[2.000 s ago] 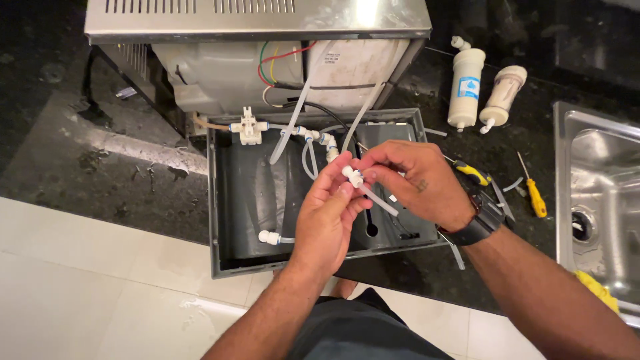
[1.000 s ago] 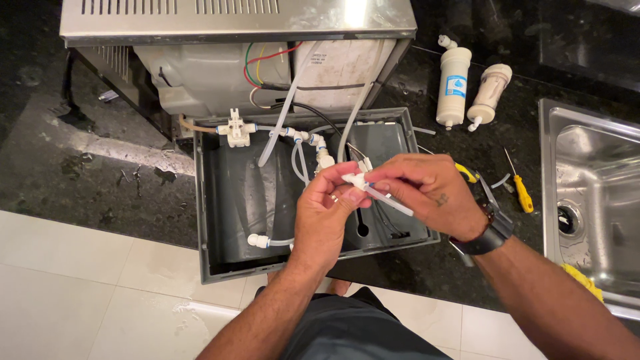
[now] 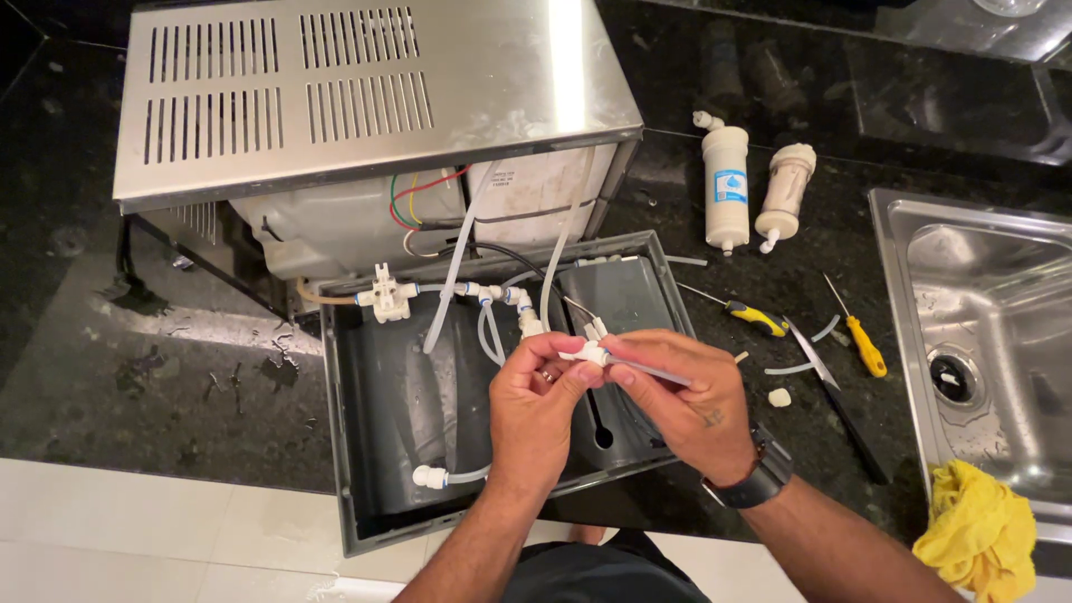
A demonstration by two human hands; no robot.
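Between my fingertips is a small white plastic push-fit fitting point(image 3: 593, 353), above a grey plastic tray. My left hand point(image 3: 536, 402) pinches the fitting from the left. My right hand point(image 3: 691, 398) grips a short translucent tube point(image 3: 649, 370) where it meets the fitting; how deep the tube sits is hidden by the fingers. Behind the hands, a white valve point(image 3: 389, 293) and white tee and elbow fittings point(image 3: 486, 293) lie joined by tubing along the tray's back side. Another white elbow point(image 3: 430, 476) with a tube lies at the tray's front left.
An opened stainless-steel appliance point(image 3: 469, 75) stands behind the grey tray point(image 3: 339, 435). On the dark stone counter at right lie two filter cartridges point(image 3: 726, 188), a yellow-black screwdriver point(image 3: 755, 318), a knife point(image 3: 846, 419), a yellow screwdriver point(image 3: 864, 343) and tube offcuts. Beyond them are a sink point(image 3: 909, 335) and a yellow cloth point(image 3: 976, 528).
Both hands stay together on the fitting and tube, with the fingers slightly shifted. The view has moved, showing more of the appliance's top.
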